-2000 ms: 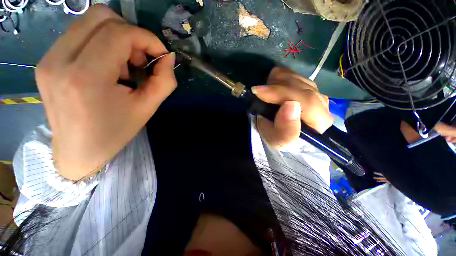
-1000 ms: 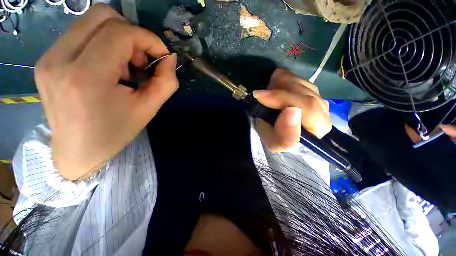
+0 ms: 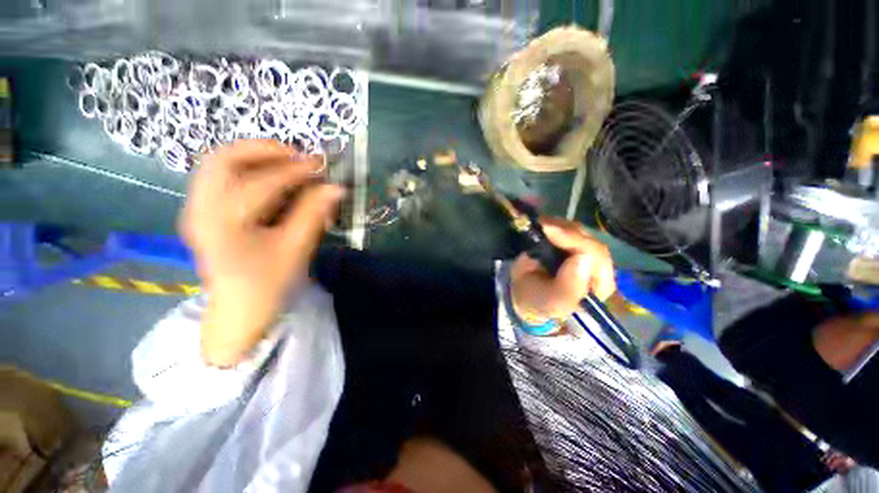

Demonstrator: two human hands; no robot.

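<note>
My left hand (image 3: pixel 253 231) is blurred, beside the lower right of a loose heap of silvery rings (image 3: pixel 231 101). Its thumb and index fingertips look apart, and I see nothing clearly held between them. A faint thin hoop (image 3: pixel 378 220) shows just right of the thumb, by a pale strip. My right hand (image 3: pixel 569 274) is closed round the black handle of a soldering iron (image 3: pixel 545 248). The iron points up and left, its tip end near small tan scraps (image 3: pixel 445 156) on the dark green bench. Blur hides the exact tip.
A tan tub (image 3: pixel 596 91) with silvery scraps stands behind the iron. A fan with a spiral wire guard (image 3: pixel 648 178) is right of it. A green-ended spool (image 3: pixel 802 252) is farther right. A thin strand (image 3: pixel 106 177) lies at left. Another person's arm (image 3: pixel 843 337) shows at the right edge.
The view has shifted, bringing the ring heap and whole tub into sight. My left thumb and index finger have parted, away from the iron's tip. The iron remains in my right hand.
</note>
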